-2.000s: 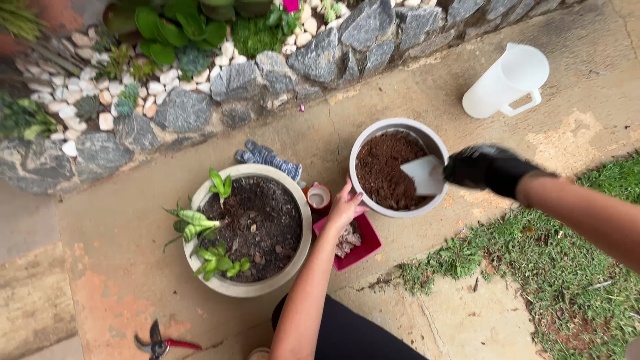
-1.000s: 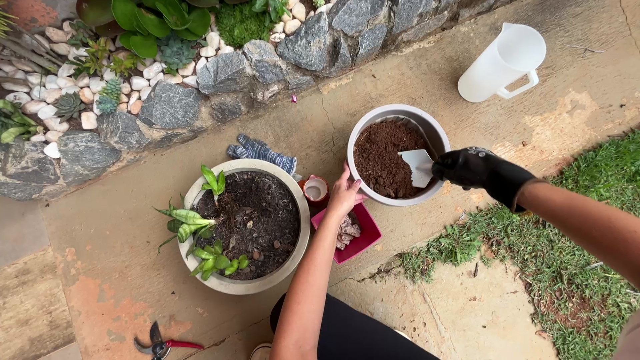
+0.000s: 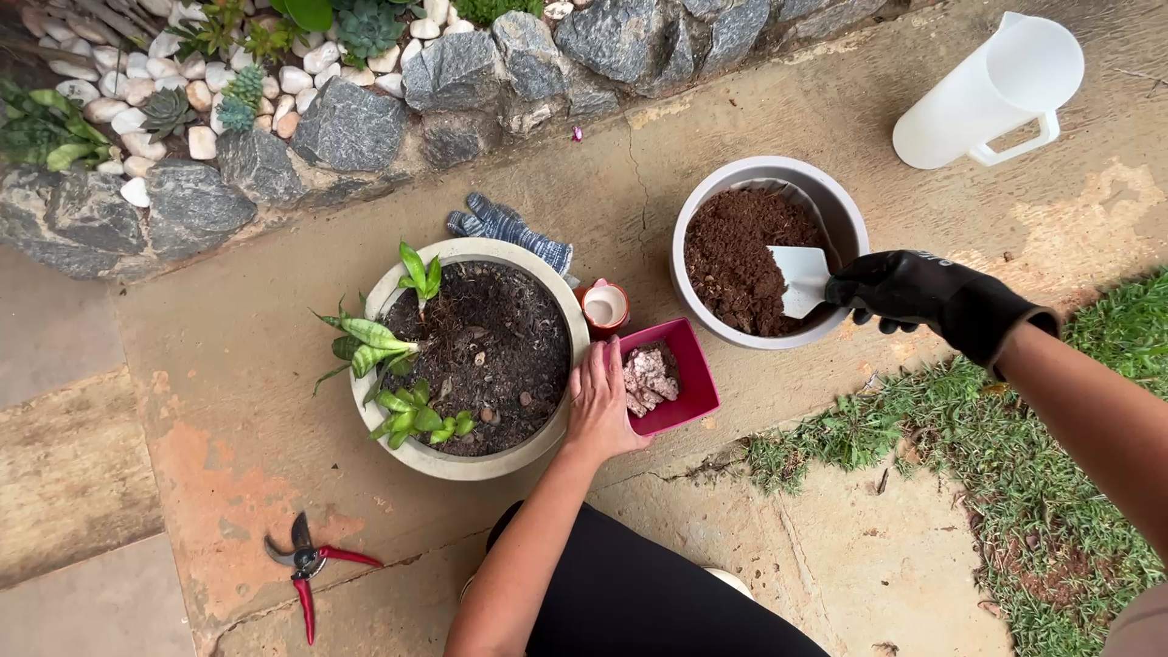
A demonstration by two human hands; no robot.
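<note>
My right hand [image 3: 899, 287], in a black glove, grips a white hand trowel [image 3: 800, 276] whose blade rests against brown soil [image 3: 744, 251] in a grey round pot [image 3: 680, 258]. My bare left hand [image 3: 604, 406] lies at the left side of a magenta square pot [image 3: 695, 383] holding pale, chunky material [image 3: 650, 379]; whether the fingers grip its wall I cannot tell. Just left of that hand stands a round planter [image 3: 467, 467] with dark soil [image 3: 502, 356] and several green plants [image 3: 370, 345] along its left side. A small orange-red container [image 3: 605, 305] sits behind the magenta pot.
A blue-grey knitted glove [image 3: 511, 233] lies behind the planter. Red-handled pruning shears [image 3: 308, 558] lie spread at lower left. A white plastic jug [image 3: 985, 91] lies at upper right. A stone border [image 3: 351, 123] runs along the back, and grass [image 3: 995, 447] grows at right.
My left hand has left the grey pot's rim and moved left and down to the magenta pot. The trowel remains in my right hand at the grey pot.
</note>
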